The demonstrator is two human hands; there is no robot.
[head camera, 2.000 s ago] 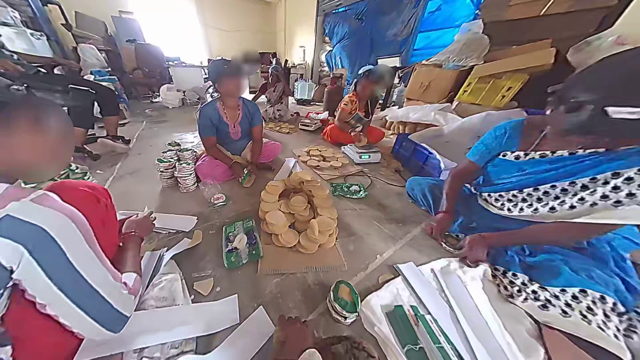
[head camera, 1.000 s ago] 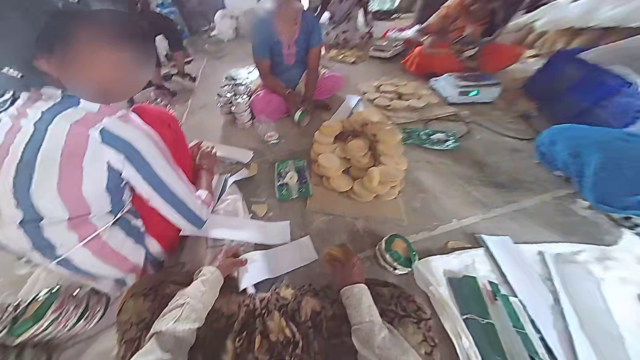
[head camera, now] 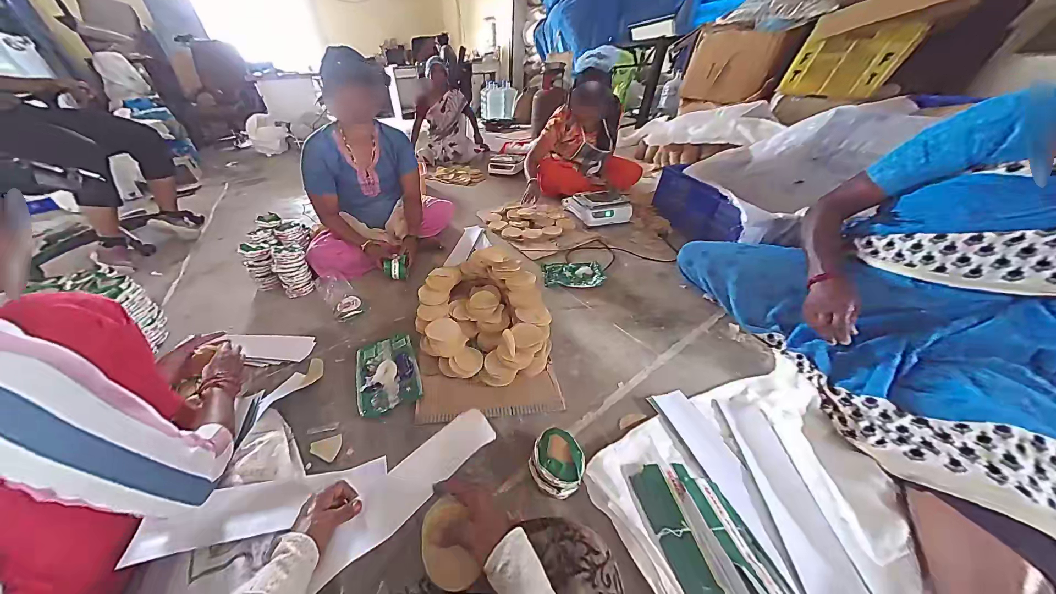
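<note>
My left hand (head camera: 328, 513), fingers curled, rests over a long white paper strip (head camera: 429, 462); whether it pinches the paper cannot be told. My right hand (head camera: 478, 516) grips a stack of round tan discs (head camera: 450, 544) low in the middle of the view. Just beyond it to the right stands a round green-and-white wrapped pack (head camera: 558, 462). A ring-shaped heap of similar tan discs (head camera: 487, 322) lies on a piece of corrugated cardboard (head camera: 487, 400), and left of this is a green plastic wrapper (head camera: 388, 375) with small items on it.
Co-workers sit around on the floor, one close at my left, one at my right. White and green strips (head camera: 701, 520) lie on a white sheet (head camera: 775, 396) at the right. Wrapped stacks (head camera: 280, 256), a weighing scale (head camera: 599, 208) and a blue crate (head camera: 697, 206) are farther off.
The view has tilted up since one second ago. My right hand is now on a disc stack left of the wrapped pack. The right-hand co-worker's arm has moved away from the lap work seen two seconds ago.
</note>
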